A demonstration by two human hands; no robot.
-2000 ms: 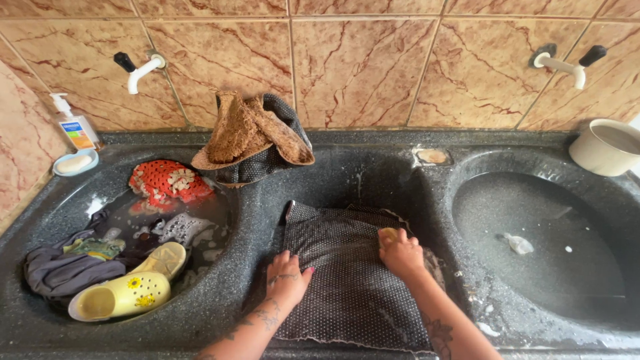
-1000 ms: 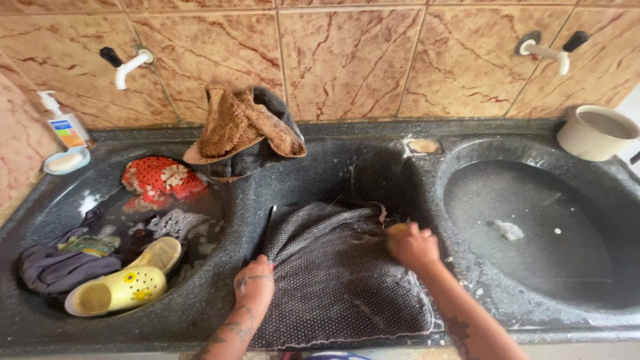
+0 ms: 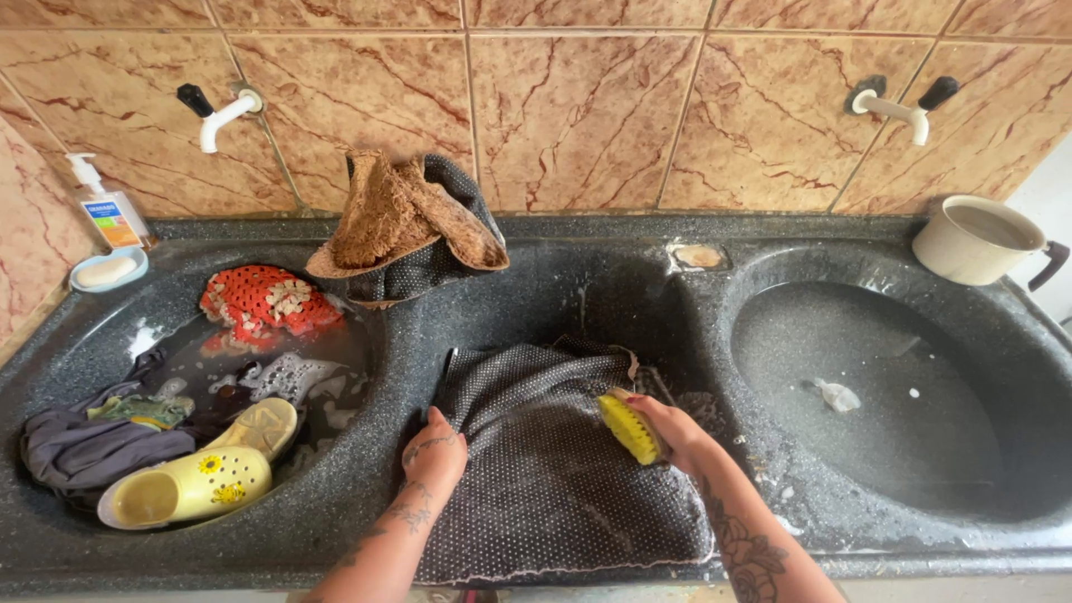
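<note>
A dark rug with small white dots (image 3: 569, 494) lies spread over the middle section of the grey speckled sink, its front edge near the sink's rim. At its left edge is my left hand (image 3: 435, 452), apparently gripping the fabric, though the fingertips are hidden. My right hand (image 3: 674, 427) holds a scrubbing brush (image 3: 628, 429) tilted over the right part of the rug, its yellow bristles showing. Behind the rug, a brown shaggy mat with dotted backing (image 3: 402, 226) sits folded on the sink's back ledge.
The left basin holds water, a red crocheted piece (image 3: 268, 301), dark clothing (image 3: 100, 444) and yellow clogs (image 3: 193, 486). Cloudy water fills the right basin (image 3: 871, 402). A pot (image 3: 976, 239), a soap dish (image 3: 109, 270) and a pump bottle (image 3: 109, 209) stand near the back corners. Two taps (image 3: 226, 117) project from the tiles.
My right hand has turned the brush so that its yellow bristles show. My left hand has moved from the rug's surface to its left edge, and the rug has shifted and creased.
</note>
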